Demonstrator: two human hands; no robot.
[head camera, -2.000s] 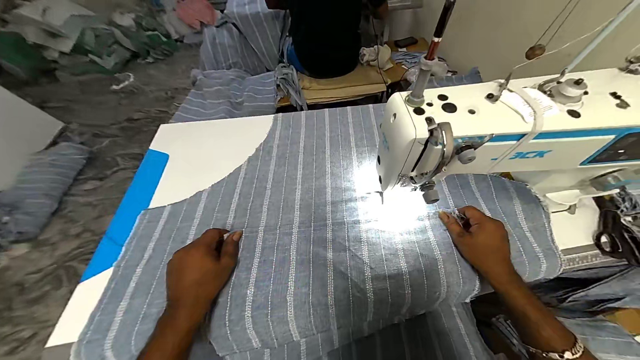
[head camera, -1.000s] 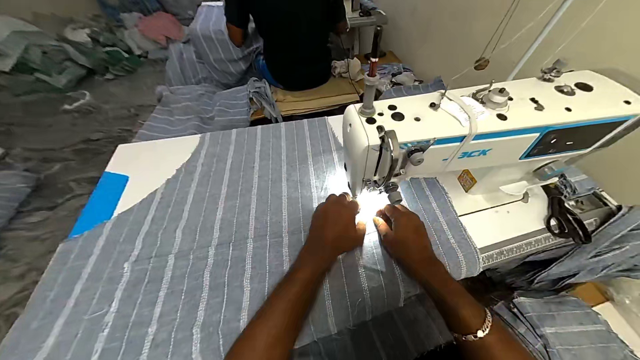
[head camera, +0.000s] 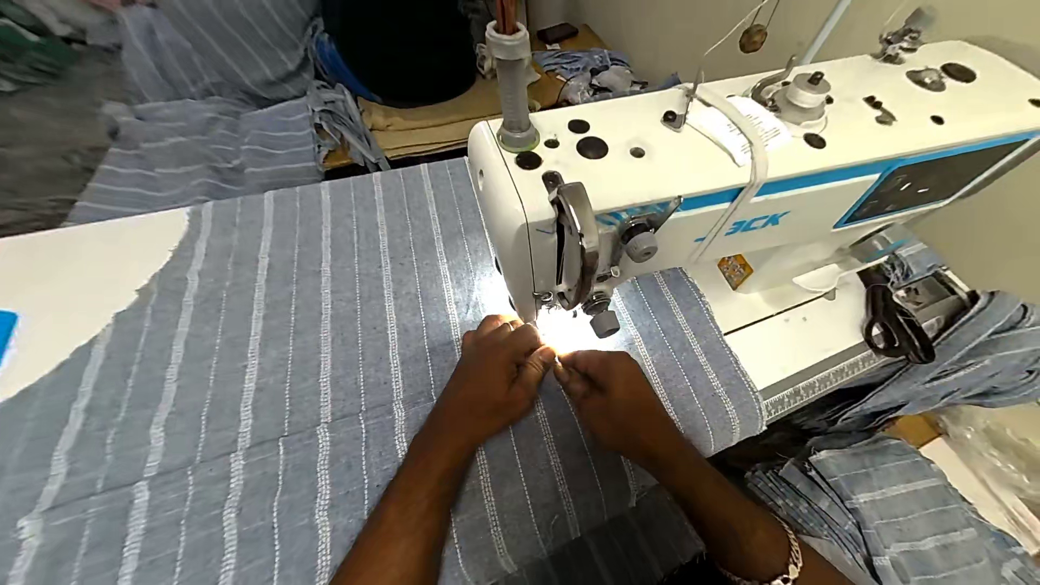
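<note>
A grey-blue fabric with white stripes (head camera: 309, 341) lies across the sewing table and under the head of a white Jack sewing machine (head camera: 691, 171). Just in front of the needle area, which glare from the lamp hides, my left hand (head camera: 500, 374) pinches the fabric with bent fingers. My right hand (head camera: 613, 398) pinches it too, close beside the left, and the thumbs nearly meet. A bracelet (head camera: 784, 561) circles my right wrist. What lies between my fingertips is too small to make out.
Black-handled scissors (head camera: 894, 325) lie right of the machine bed. Folded striped fabric pieces (head camera: 902, 504) are stacked at the lower right. A measuring tape (head camera: 829, 382) runs along the table edge. Beyond the table, a person in black (head camera: 398, 49) sits near more striped cloth (head camera: 219, 146).
Two seconds ago my hands lay far apart on the fabric; since then they have come together in front of the needle area. The view has moved closer to the machine.
</note>
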